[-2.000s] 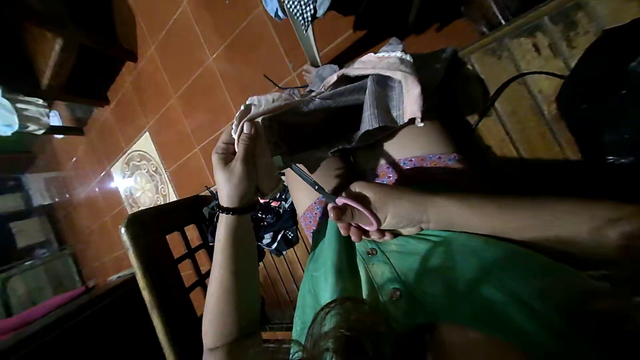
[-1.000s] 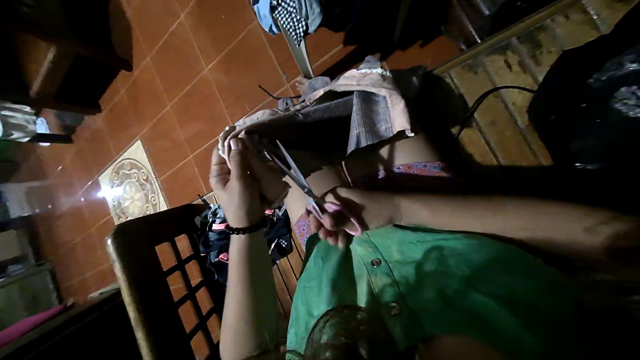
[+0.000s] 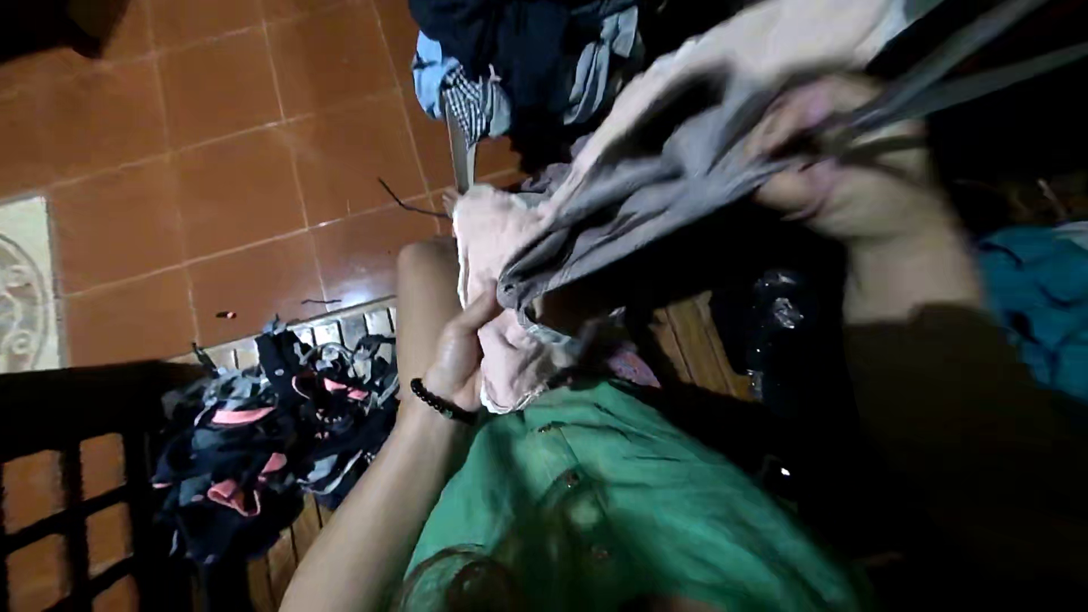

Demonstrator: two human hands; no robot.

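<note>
My left hand (image 3: 459,353), with a dark bead bracelet at the wrist, grips the near end of a pink and grey cloth piece (image 3: 646,187) above my lap. The cloth stretches up to the right toward my right hand (image 3: 833,161), which is blurred and closed on its grey part. Scissors (image 3: 952,76) lie at the right hand, their blurred blades pointing to the upper right; the handles are mostly hidden by the fingers.
A pile of dark and pink cloth pieces (image 3: 280,425) lies on a slatted wooden seat at left, near a dark chair back (image 3: 68,501). More clothes (image 3: 527,68) hang at the top. Teal cloth (image 3: 1037,297) is at far right, and tiled floor (image 3: 229,161) lies beyond.
My right hand has moved up and right, away from my left hand, with the scissors. The cloth is now drawn out between both hands. The view has shifted.
</note>
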